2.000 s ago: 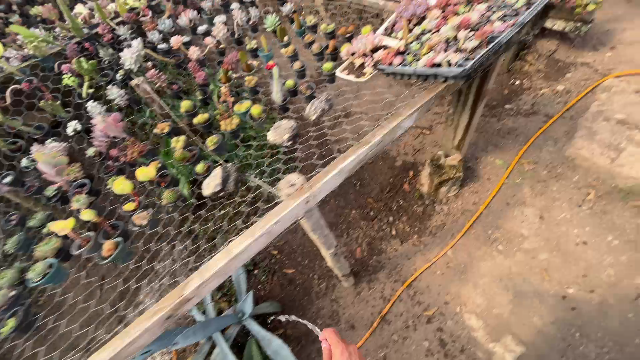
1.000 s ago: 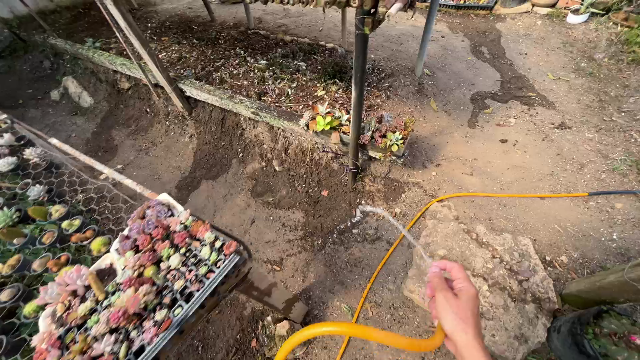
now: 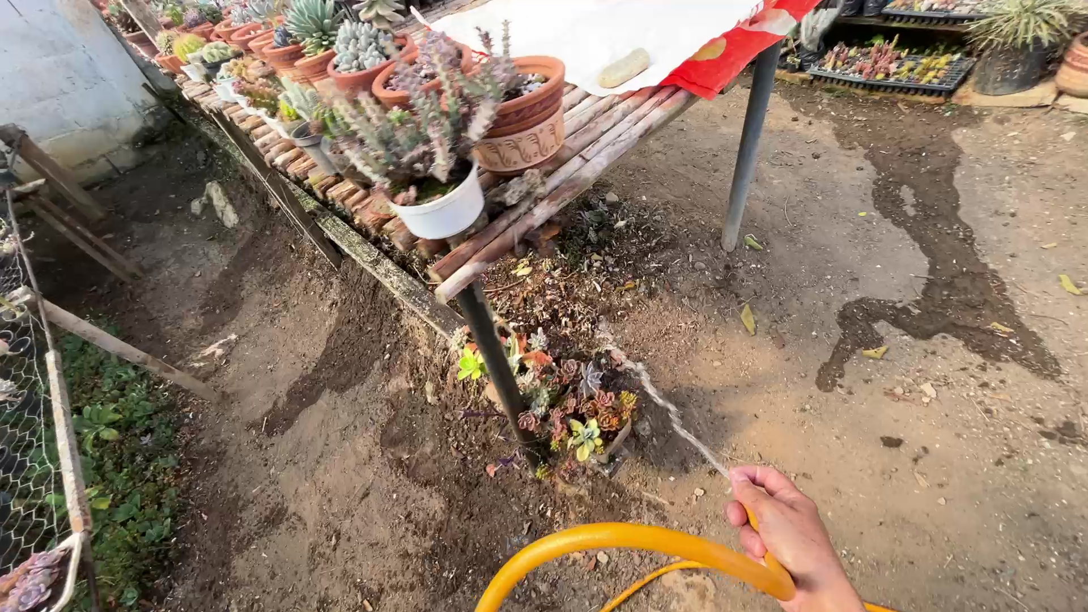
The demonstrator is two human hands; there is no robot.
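At the lower right my right hand (image 3: pixel 786 527) is closed around the end of a yellow garden hose (image 3: pixel 629 537), which loops across the bottom of the view. A twisting stream of water (image 3: pixel 671 408) leaves the hose end and runs up and left. It comes down beside a low cluster of rosette succulents (image 3: pixel 586 399) on the ground, around the foot of a dark table post (image 3: pixel 500 365). My thumb and fingers are at the hose mouth. The left hand is out of view.
Potted succulents, with a white pot (image 3: pixel 440 208) and a terracotta pot (image 3: pixel 525 119) at the corner, stand on a slatted wooden table (image 3: pixel 578 161). A metal leg (image 3: pixel 752 144) supports it. Wire mesh (image 3: pixel 25 459) is at left; a plant tray (image 3: pixel 892 72) lies at back right.
The view has swung from the mesh bench to the slatted table and ground cluster. The water stream, earlier falling on bare soil left of the boulder, now lands beside the rosette succulents.
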